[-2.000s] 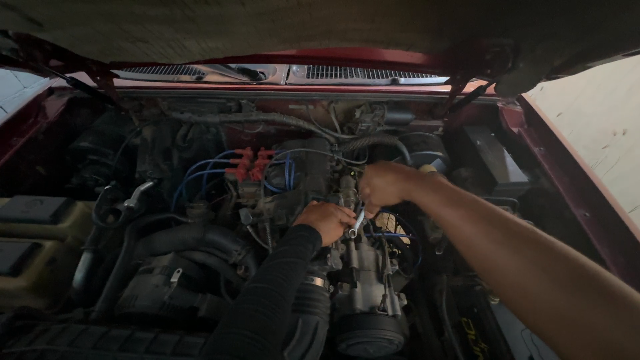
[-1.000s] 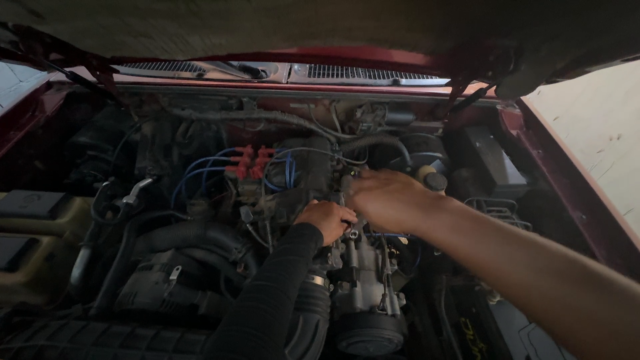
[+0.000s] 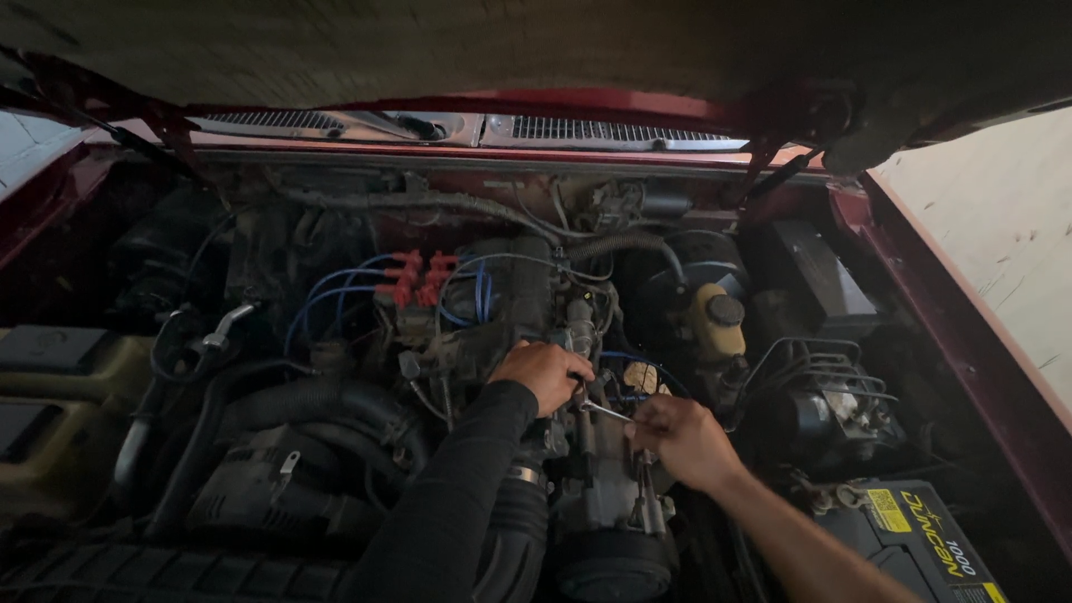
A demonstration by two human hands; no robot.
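My right hand [image 3: 682, 435] grips the near end of a slim metal wrench [image 3: 607, 411], whose far end rests at a metal fitting on the engine. My left hand [image 3: 544, 377], below a black sleeve, bends over the same spot with its fingertips by the wrench's far end; whether it pinches something is hidden. Below both hands lies a metal engine accessory with a round black pulley [image 3: 614, 569]. Blue ignition cables [image 3: 339, 289] with red boots [image 3: 414, 276] run to the coil area at the left of the engine's top.
The raised hood [image 3: 502, 50] spans the top. A yellowish fluid reservoir [image 3: 718, 322] with a black cap and bent metal lines [image 3: 825, 356] stand right of my hands. A battery [image 3: 913, 536] sits at the lower right, an alternator [image 3: 276, 481] at the lower left, and a ribbed air duct [image 3: 512, 536] beside my sleeve.
My right hand has come down and nearer from the fittings beyond my left hand, and now holds the wrench out to the right. My left hand has stayed in about the same place.
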